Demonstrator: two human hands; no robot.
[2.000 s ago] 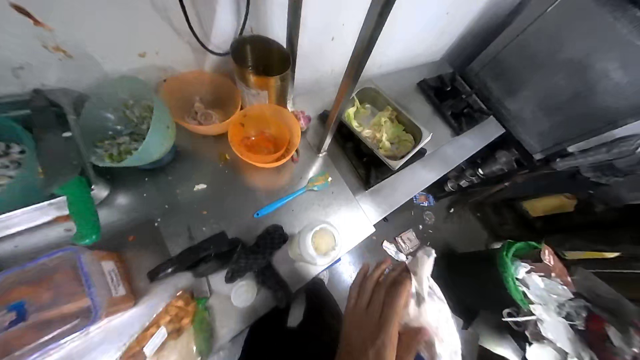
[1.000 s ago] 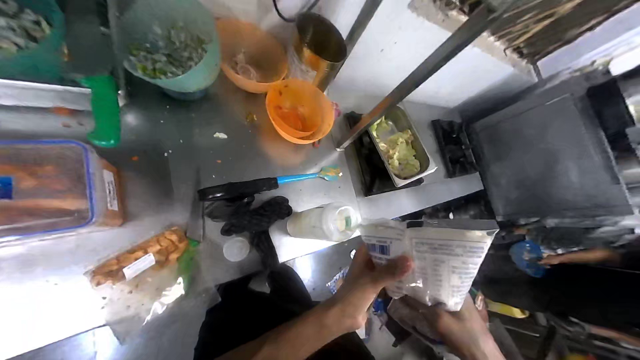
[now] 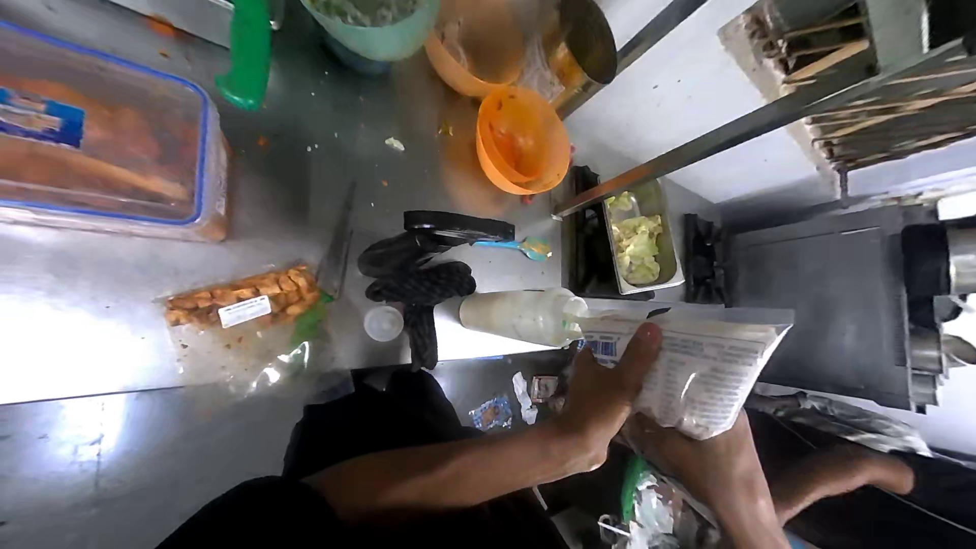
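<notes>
My left hand (image 3: 614, 389) grips a clear and white printed plastic bag (image 3: 701, 374) near its narrow end, the thumb on top. Under the bag's wider part, my right hand (image 3: 698, 454) holds it from below. The bag's narrow end meets the mouth of a translucent plastic jar (image 3: 515, 316) with whitish contents on the steel counter; whether anything flows between them cannot be told. Beside the jar lie a dark patterned cloth or glove (image 3: 423, 286), a black-handled object (image 3: 457, 225), a blue spoon or spatula (image 3: 534, 248) with food on its tip and a round plastic lid (image 3: 383, 323).
Orange bowls (image 3: 560, 149) and a metal pot (image 3: 606, 38) stand at the back. A steel pan of leaves (image 3: 671, 252) sits by the stove. A bagged food pack (image 3: 286, 290), a knife (image 3: 339, 236) and a lidded box (image 3: 217, 183) lie left. Another person's arm (image 3: 846, 473) is at right.
Two seconds ago one hand was beside a white item, apart from the jar. Since then both hands have come onto the bag, its end now at the jar's mouth. The view has turned strongly.
</notes>
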